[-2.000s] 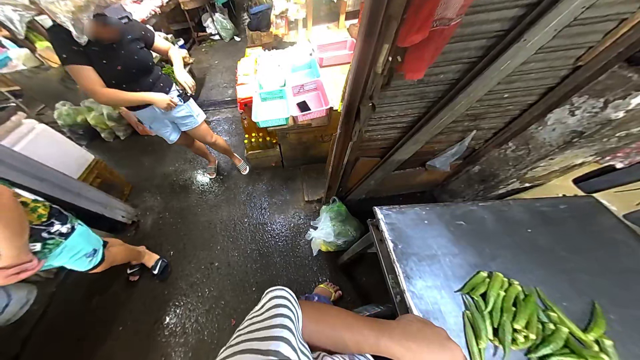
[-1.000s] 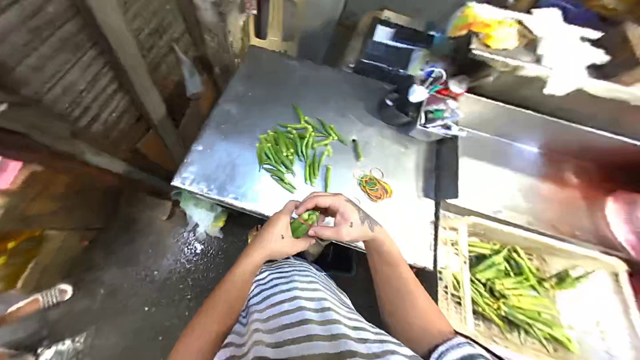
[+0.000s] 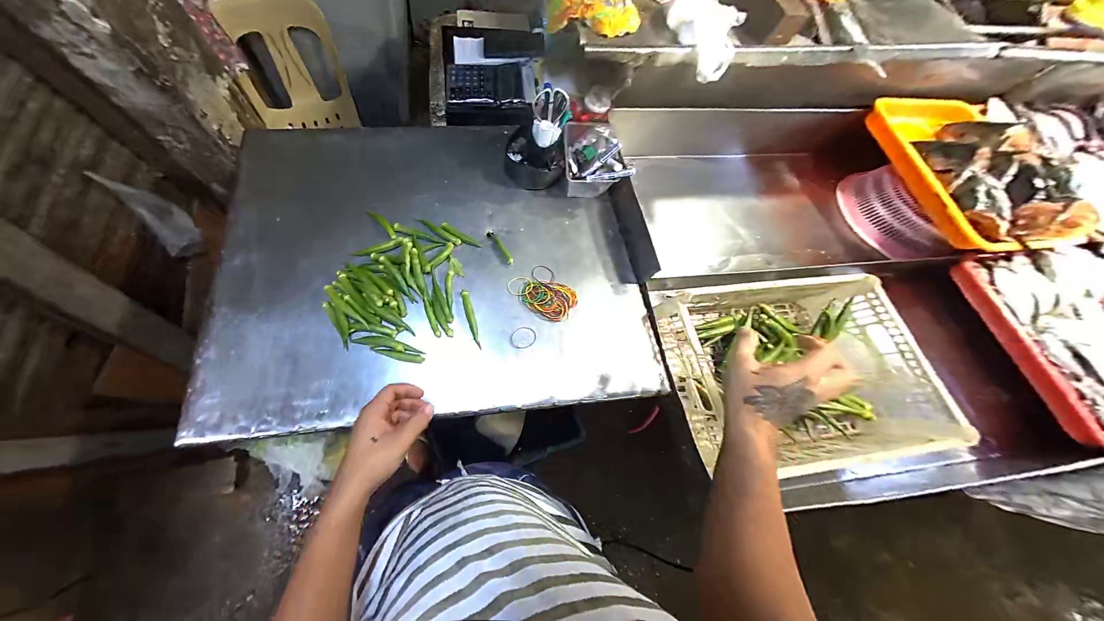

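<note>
On the metal table (image 3: 285, 259) lies a loose pile of green okra pods (image 3: 379, 289), with a few single pods apart at its right. A tangle of colored rubber bands (image 3: 550, 299) is beside them. My left hand (image 3: 388, 435) hovers at the table's front edge, fingers loosely curled, nothing visible in it. My right hand (image 3: 780, 379) reaches into the cream plastic crate (image 3: 927, 379) at the right, over the okra bundles (image 3: 776, 332) there. Its fingers are spread around the pods; whether it grips one is unclear.
A black pen cup (image 3: 533, 164) and a clear box of small items (image 3: 595, 155) stand at the table's back right, near a calculator (image 3: 487, 82). Orange (image 3: 914, 172) and red (image 3: 1018, 345) trays of fish are at the far right. A plastic chair (image 3: 285, 60) stands behind.
My hands have parted; a second ago both held okra together at the table's front edge. My right hand is now in the crate, and my left hand is empty. The view has turned to the right.
</note>
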